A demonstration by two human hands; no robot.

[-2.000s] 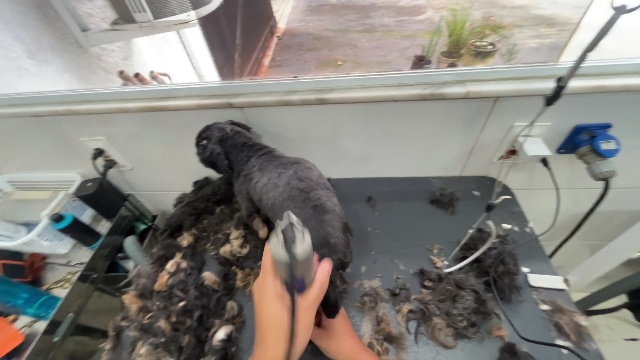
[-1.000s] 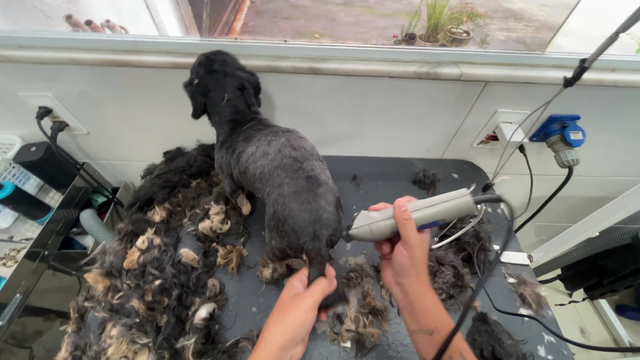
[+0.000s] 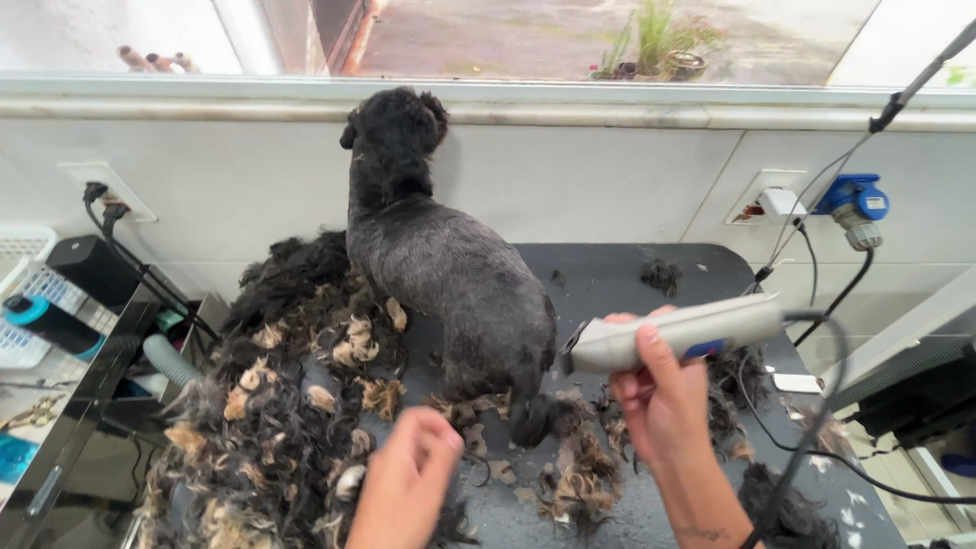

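A black dog (image 3: 450, 267) with a closely clipped back stands on the dark grooming table (image 3: 610, 267), facing the window, its tail end towards me. My right hand (image 3: 663, 389) grips a grey corded electric hair clipper (image 3: 679, 332), its blade end pointing left, just right of the dog's rump and apart from it. My left hand (image 3: 415, 465) is at the bottom centre, behind the dog and not touching it, with its fingers curled; I see nothing in it. A big heap of cut black and tan hair (image 3: 267, 427) covers the table's left side.
More cut hair (image 3: 583, 465) lies behind the dog. The clipper's cord (image 3: 820, 419) loops down on the right. A cable arm (image 3: 888, 110) slants over the table's right side. Left are a black cabinet (image 3: 69, 427), a hose (image 3: 169, 358) and a white basket (image 3: 27, 347). The tiled wall (image 3: 572, 183) borders the back.
My left hand has let go at the dog's hind end and moved back from it. The clipper, touching or close to the rump a second ago, is now farther from it.
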